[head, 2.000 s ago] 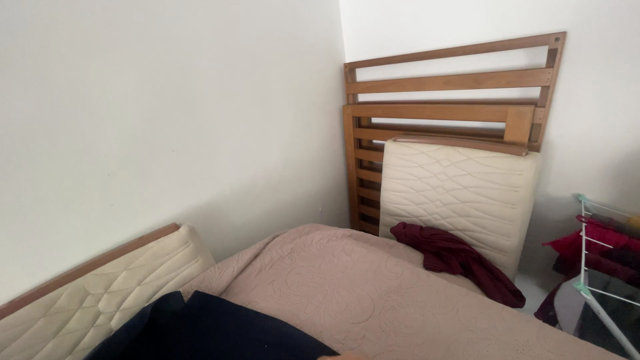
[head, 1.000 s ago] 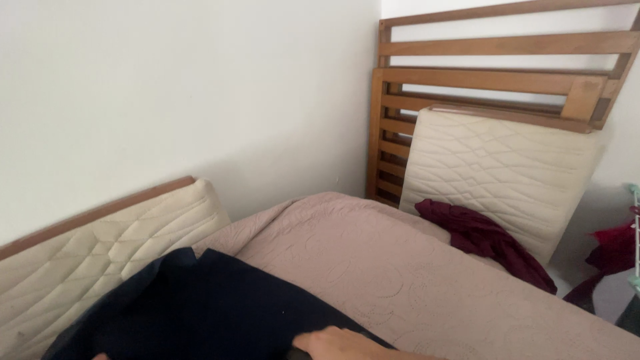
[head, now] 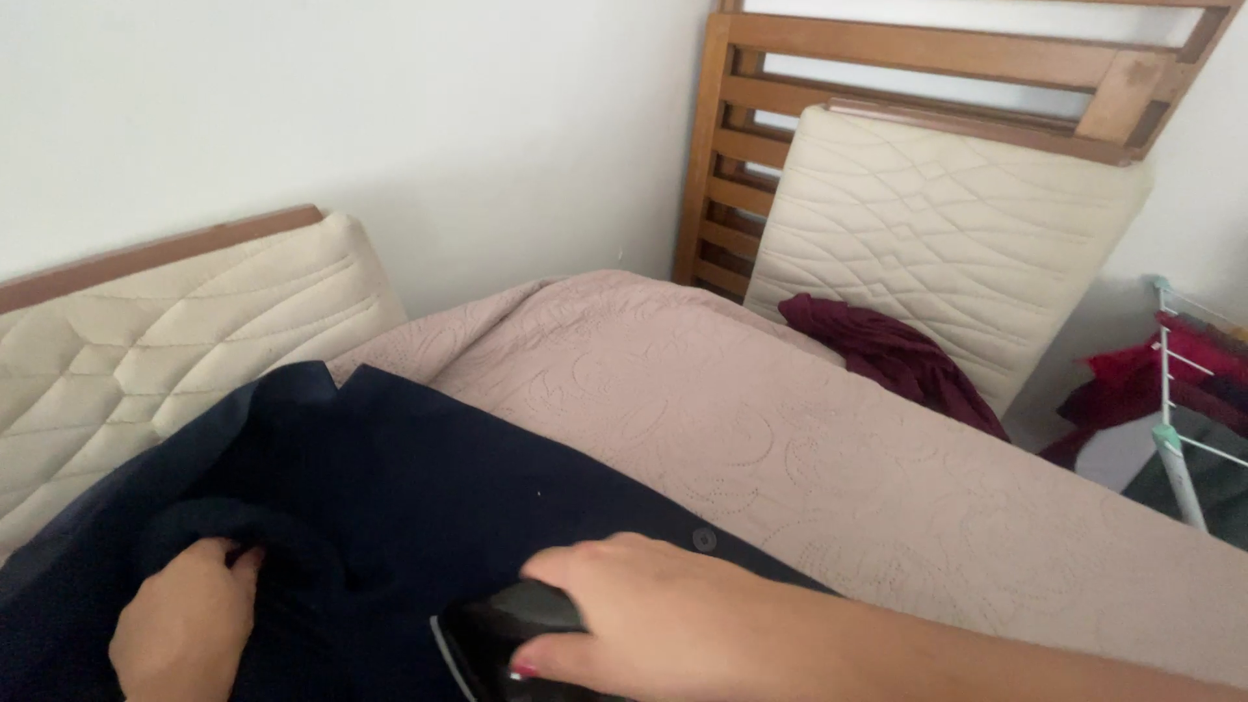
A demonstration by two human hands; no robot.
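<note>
A dark navy garment (head: 409, 458) with a button (head: 704, 538) near its right edge is spread over the near left part of the bed. My left hand (head: 190, 619) pinches its fabric between thumb and fingers, raising a fold. To the right of it, my right hand (head: 634, 609) grips a glossy black object (head: 512, 624) with a pale edge, held over the navy cloth. Its lower part runs out of the frame, and I cannot tell for sure what it is.
A pink quilted bedspread (head: 673, 390) covers the bed. Cream padded panels (head: 936, 214) stand at the wall and the left side. Behind are wooden slatted frames (head: 877, 49). Maroon cloth (head: 887, 356) lies at the far edge, and a drying rack (head: 1165, 390) with clothes stands right.
Both hands have come further into view, with the black object now plainly seen in my right hand. Two seconds ago, hardly any of either hand showed. The view has shifted.
</note>
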